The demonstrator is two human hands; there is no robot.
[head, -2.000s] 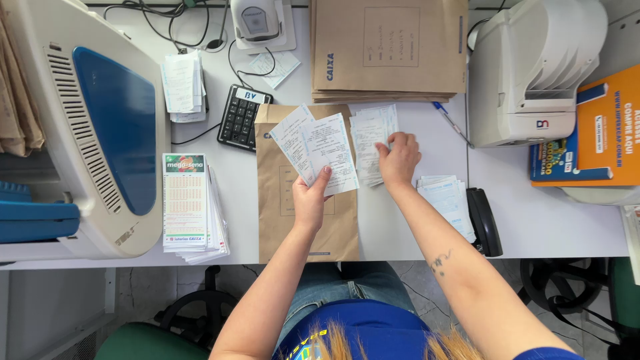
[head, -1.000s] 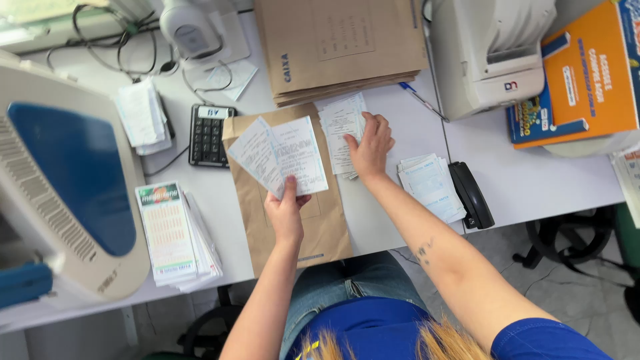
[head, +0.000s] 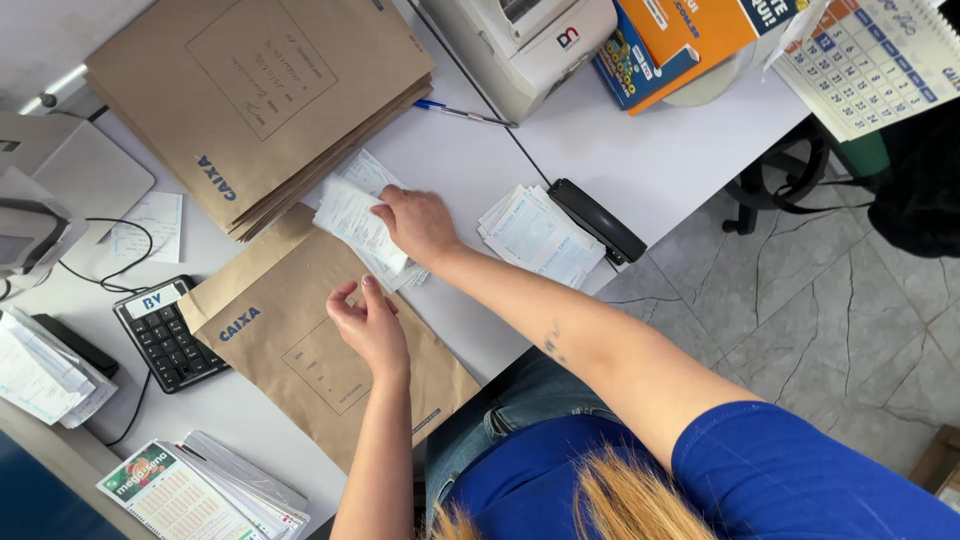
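My right hand grips a few printed paper slips, a little blurred, above more slips lying on the desk. Over a brown kraft envelope, my left hand is raised with curled fingers and nothing visible in it. The envelope lies at a slant in front of my body, its flap end beside the numeric keypad. Right of my right hand rests a stack of printed slips, with a black stapler against its right side.
A thick stack of kraft envelopes lies behind, near a blue pen and a white desktop machine. An orange-and-blue box and a calendar are at the right. Lottery forms and paper bundles lie left, near a cable.
The slips fanned in my left hand earlier are no longer there; my right hand now holds slips raised off the desk pile. The view has turned and shifted to the right.
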